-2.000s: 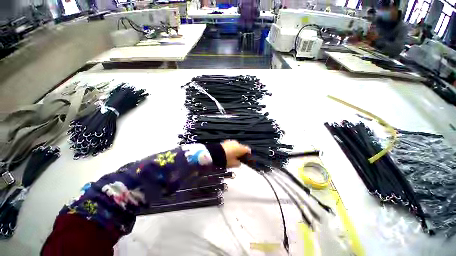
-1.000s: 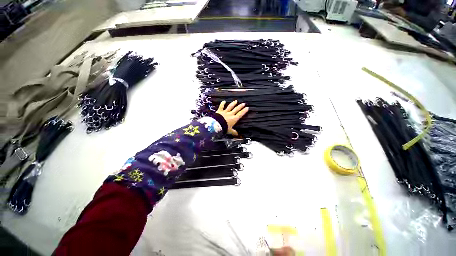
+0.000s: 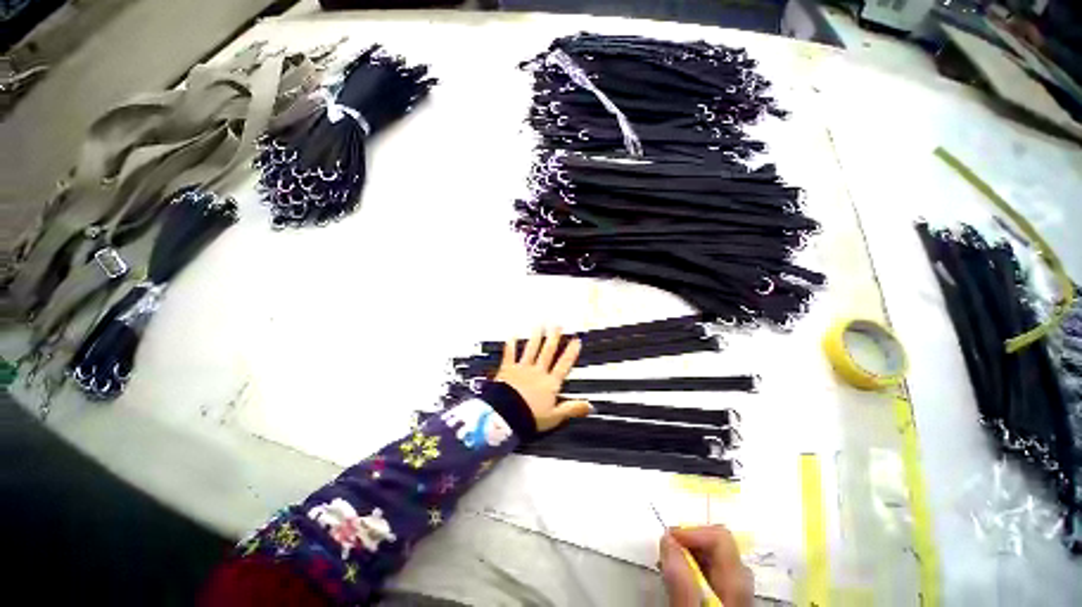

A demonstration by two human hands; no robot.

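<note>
Several black webbing straps [image 3: 647,383] with silver D-rings at their ends lie side by side, a little fanned, on the white-covered table. My left hand [image 3: 542,377] lies flat on their left part with its fingers spread; it covers part of them. My right hand [image 3: 705,567] is at the bottom edge, partly cut off, below the straps' right ends. It pinches a slim yellow pen-like tool [image 3: 702,581] with a fine tip pointing up and left, apart from the straps.
A large black strap pile [image 3: 676,225] lies behind. Tied strap bundles [image 3: 344,125] and olive-grey webbing [image 3: 154,142] are at left. A yellow tape roll [image 3: 866,353], stuck tape strips [image 3: 813,522] and more black straps [image 3: 991,320] are at right.
My left hand has moved from the large pile onto the front straps, which now lie more spread out. My right hand has come further into view with the yellow tool. The view has tilted down.
</note>
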